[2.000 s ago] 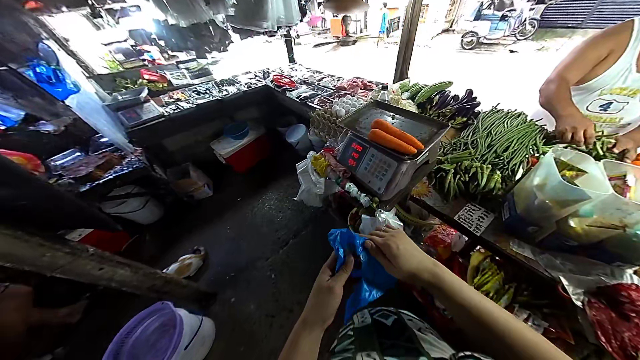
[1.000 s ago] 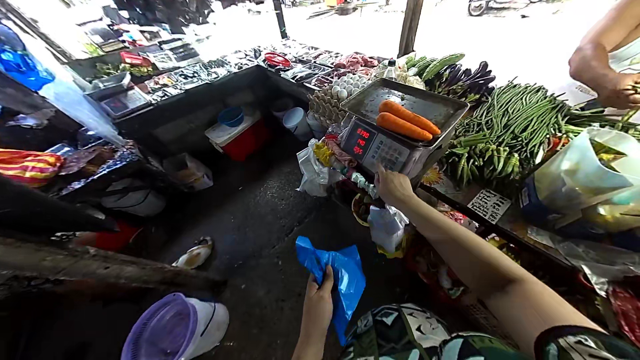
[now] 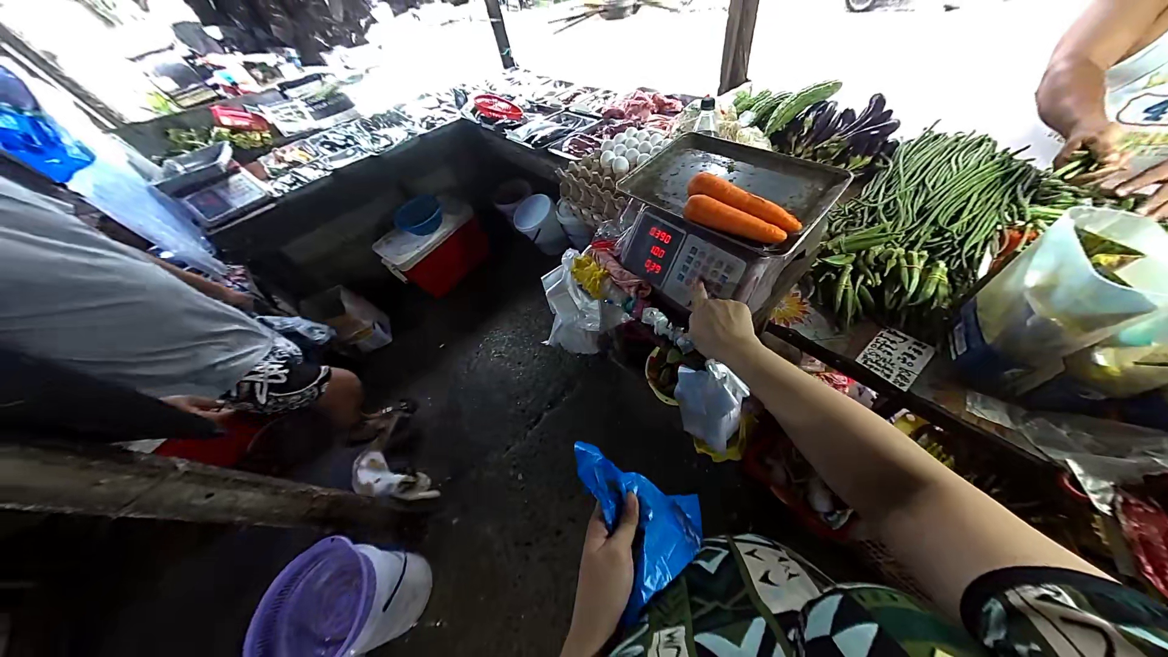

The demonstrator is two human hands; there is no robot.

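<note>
Two carrots lie side by side on the metal pan of a digital scale with a lit red display. My right hand reaches to the scale's keypad, its index finger extended onto the lower keys and the other fingers curled, holding nothing that I can see. Low in the view, my left hand grips a crumpled blue plastic bag between thumb and fingers. White plastic bags hang below the scale, near my right wrist.
String beans, okra and eggplants lie right of the scale, eggs behind it. A person's hands are over greens at far right. Another person in a grey shirt is at left, above a purple basket and white bucket.
My right hand has left the blue bag, which both hands touched at first, and moved up to the scale's keypad. A person in a grey shirt has come into view at left.
</note>
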